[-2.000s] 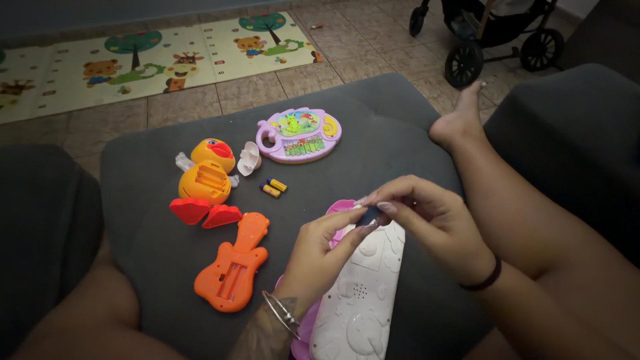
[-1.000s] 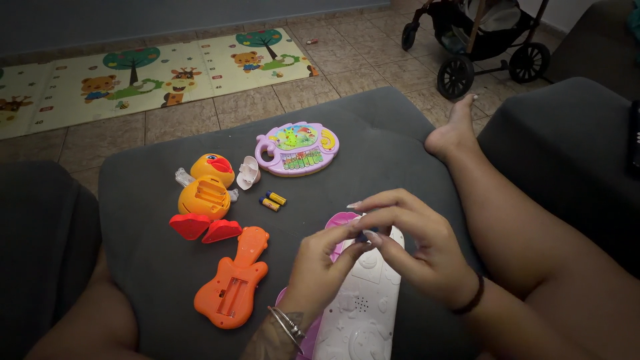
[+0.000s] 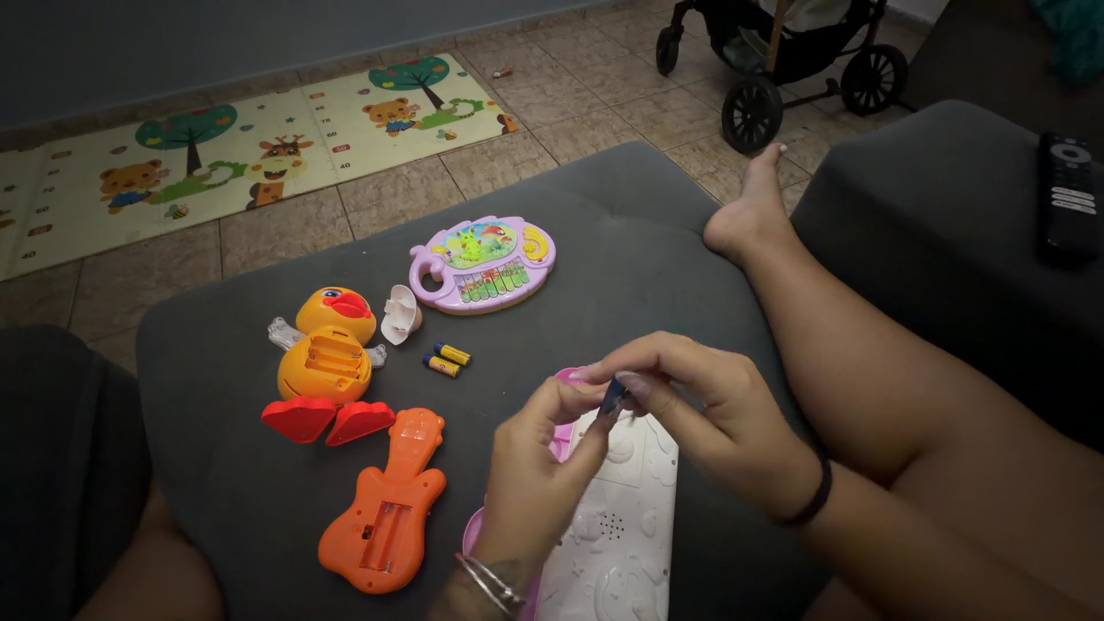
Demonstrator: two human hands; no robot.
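My left hand (image 3: 552, 448) and my right hand (image 3: 716, 414) meet over a white and pink plastic toy (image 3: 621, 535) lying back side up. Between their fingertips is a small dark object (image 3: 613, 397), partly hidden, its kind unclear. Two AA-type batteries (image 3: 447, 360) lie on the grey cushion. To their left is a yellow toy duck (image 3: 332, 362) with an open battery compartment, a pale plastic piece (image 3: 401, 316) beside its head. Below it an orange toy guitar (image 3: 384, 509) shows its battery compartment. A purple toy piano (image 3: 487, 266) lies face up beyond the batteries.
All the toys lie on a grey upholstered ottoman (image 3: 604, 207). A bare leg (image 3: 828, 345) stretches along its right side. A remote control (image 3: 1069, 194) rests on the dark seat at right. Beyond are a stroller's wheel (image 3: 752, 115) and an illustrated play mat (image 3: 259, 155) on the tiled floor.
The fingers have shifted around the small dark object, which stays between both hands. The toys and the two batteries lie as before.
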